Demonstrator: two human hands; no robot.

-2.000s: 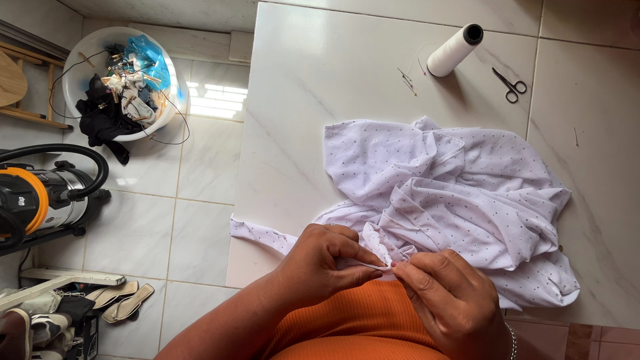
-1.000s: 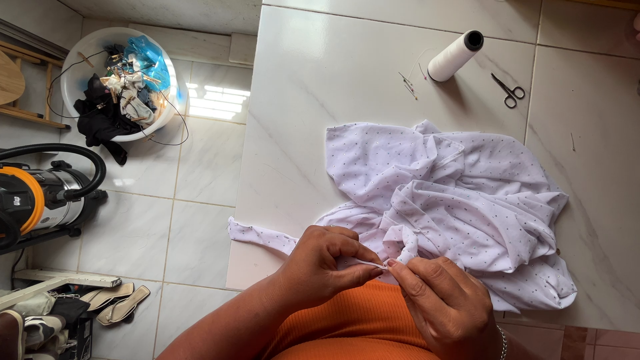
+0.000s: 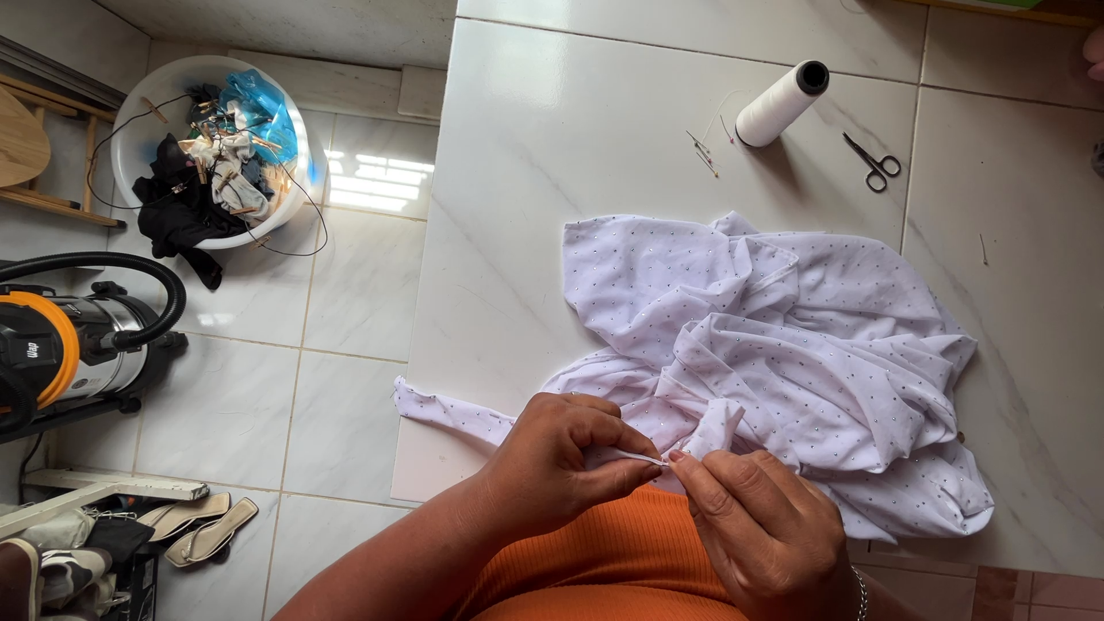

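Note:
A white garment dotted with small studs lies bunched on the tiled tabletop. At its near edge my left hand pinches a folded edge of the cloth between thumb and forefinger, and a narrow strip of the fabric reaches out to the left beneath it. My right hand meets it there, thumb and fingertips closed on the same edge; whether they hold a needle cannot be told. Beyond the cloth stand a cone of white thread, several pins and small black-handled scissors.
A single pin lies at the right of the table. On the floor to the left are a white tub of cloth and clothespins, a vacuum cleaner, and sandals beside a shoe rack.
The fingertips have shifted slightly at the cloth's edge, and the fold beside them has changed shape. Both hands remain together at that spot.

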